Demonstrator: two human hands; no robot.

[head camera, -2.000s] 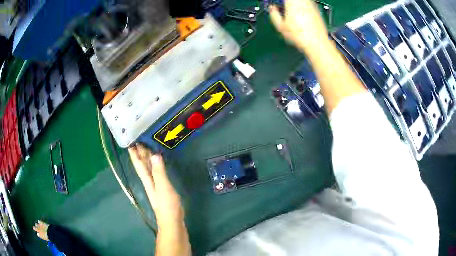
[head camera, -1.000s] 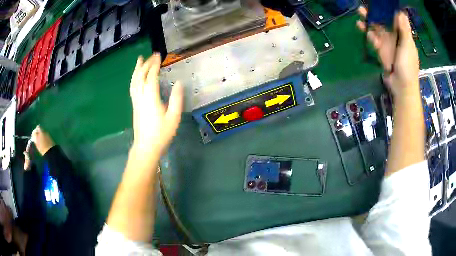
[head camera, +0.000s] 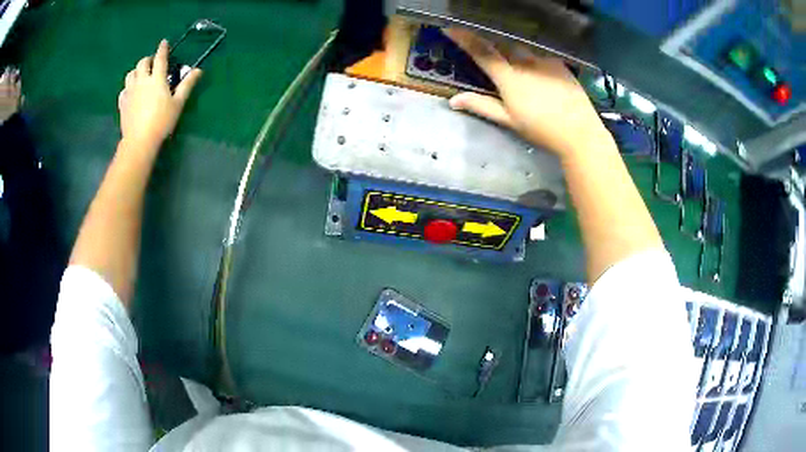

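My left hand (head camera: pixel 152 101) is at the upper left, thumb and index finger at the near end of a thin dark phone frame (head camera: pixel 209 33) over the mat. My right hand (head camera: pixel 539 95) reaches into the press nest, over a dark phone part with camera rings (head camera: pixel 426 64). Its thumb is at the near side and its fingers cover the part's right end. The orange nest (head camera: pixel 371 65) sits behind the silver base plate (head camera: pixel 406 132). A lone phone frame with blue film (head camera: pixel 406 328) lies in front of the press.
The red button (head camera: pixel 440 231) is on the press front. Paired phone frames (head camera: pixel 540 340) lie right of it, partly behind my right arm. A white blister tray (head camera: pixel 732 366) is at lower right, waiting frames (head camera: pixel 694 172) and a control box (head camera: pixel 751 66) at upper right. A yellowish hose (head camera: pixel 237 207) runs left.
My right hand has moved from the upper-right frames to the nest, where a phone part now shows. My left hand has moved away from the press to the frame at upper left. The view has shifted.
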